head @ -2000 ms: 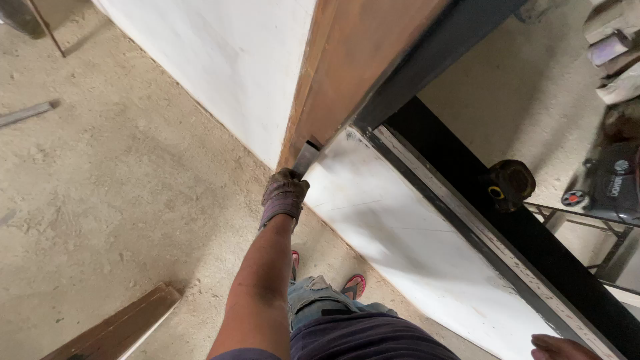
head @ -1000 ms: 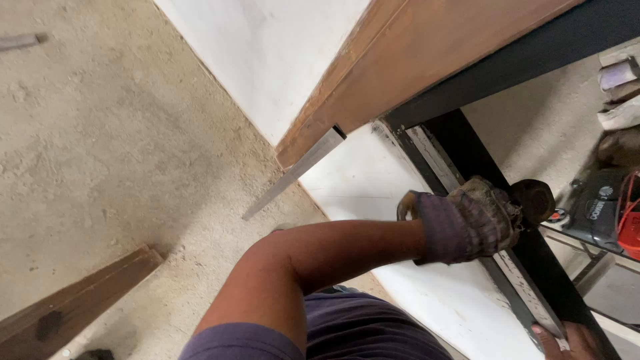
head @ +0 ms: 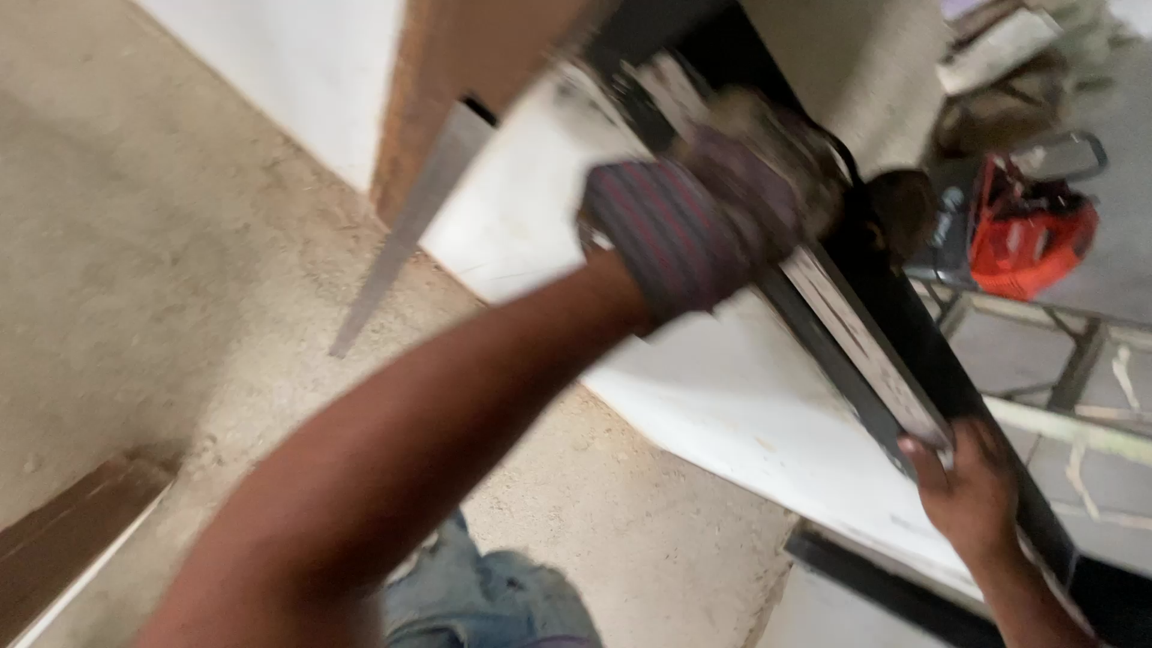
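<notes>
My left hand (head: 711,211), in a striped, soiled work glove, reaches across the upper part of a long pale, worn strip (head: 864,337). Motion blur hides its fingers, so I cannot tell whether it grips anything. My bare right hand (head: 967,486) holds the lower end of the strip, thumb on top. The strip lies lengthwise along a black frame member (head: 945,364). A dark rounded object (head: 900,211) sits on the frame, just right of the glove. To the left, a thin metallic bar (head: 414,216) lies at a slant, its upper end against a brown board (head: 486,54).
A white panel (head: 513,211) runs beneath the frame. At the right, a red and black tool or case (head: 1026,234) rests near a metal rack (head: 1075,360). A brown plank (head: 81,531) lies on the dusty floor at lower left.
My left hand has moved from the brown board, where it was at the metallic bar, right to the black frame. My right hand has come further into view, onto the strip's end.
</notes>
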